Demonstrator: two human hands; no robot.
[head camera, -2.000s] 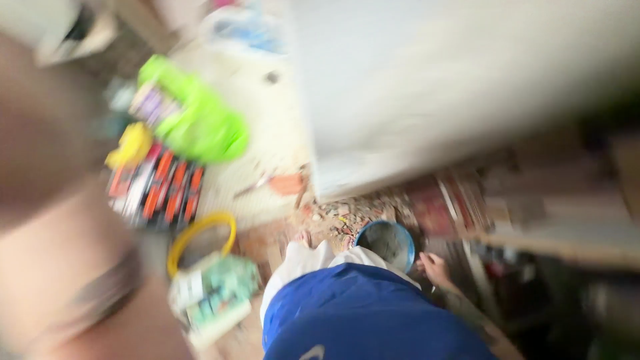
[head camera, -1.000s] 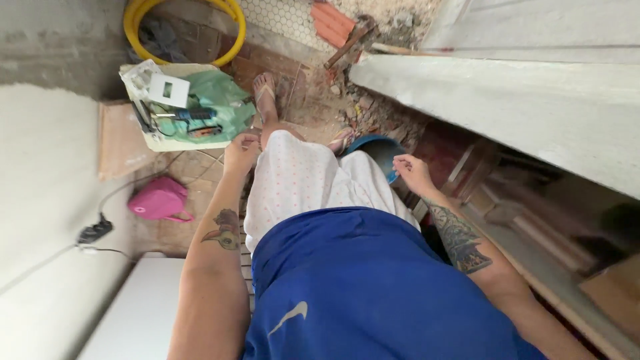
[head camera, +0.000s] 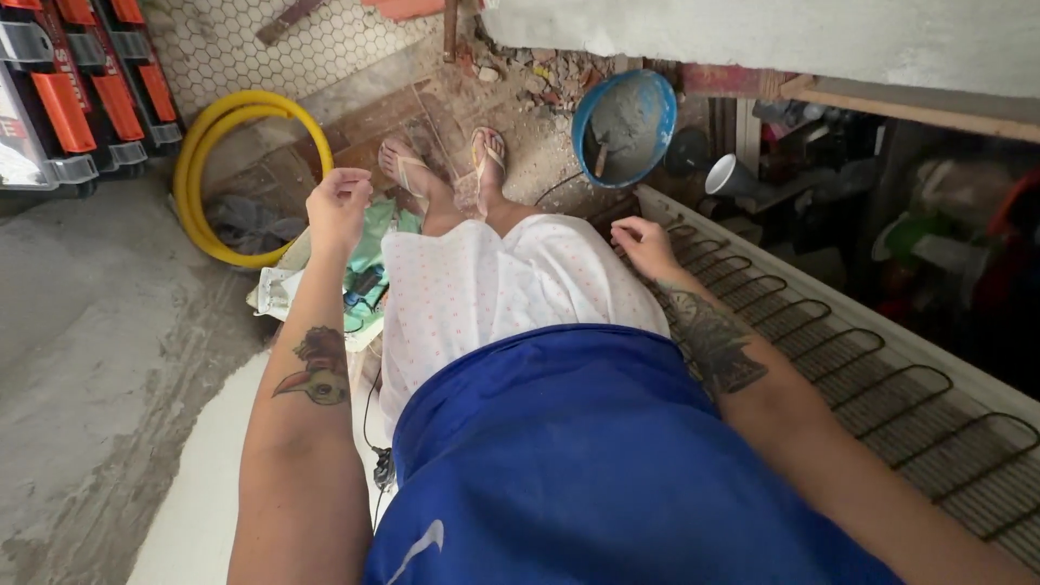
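Observation:
Over the green plastic bag, at the inner edge of the yellow hose, hangs my left hand (head camera: 340, 203), fingers loosely curled and holding nothing that I can see. My right hand (head camera: 644, 244) is curled in the same way beside the white patterned shorts, close to the wire coil grille. Beyond it on the floor stands a blue bucket (head camera: 581, 138) of wet grey mortar, with a tool handle (head camera: 601, 159) sticking up inside. A coiled yellow hose (head camera: 191, 175) lies to the left. Green plastic (head camera: 370, 244) fills a white tray, partly hidden by my left forearm.
Rubble (head camera: 561, 77) is heaped left of the bucket. Orange-latched cases (head camera: 89, 89) stand upper left. A wire coil grille (head camera: 821, 349) runs along the right, below dark shelves with a white cup (head camera: 725, 175). A black cable plug (head camera: 383, 467) lies beside my waist.
My right hand, at the bucket's rim a second ago, is now apart from it. Both feet now show side by side, where one showed before. The view has shifted widely.

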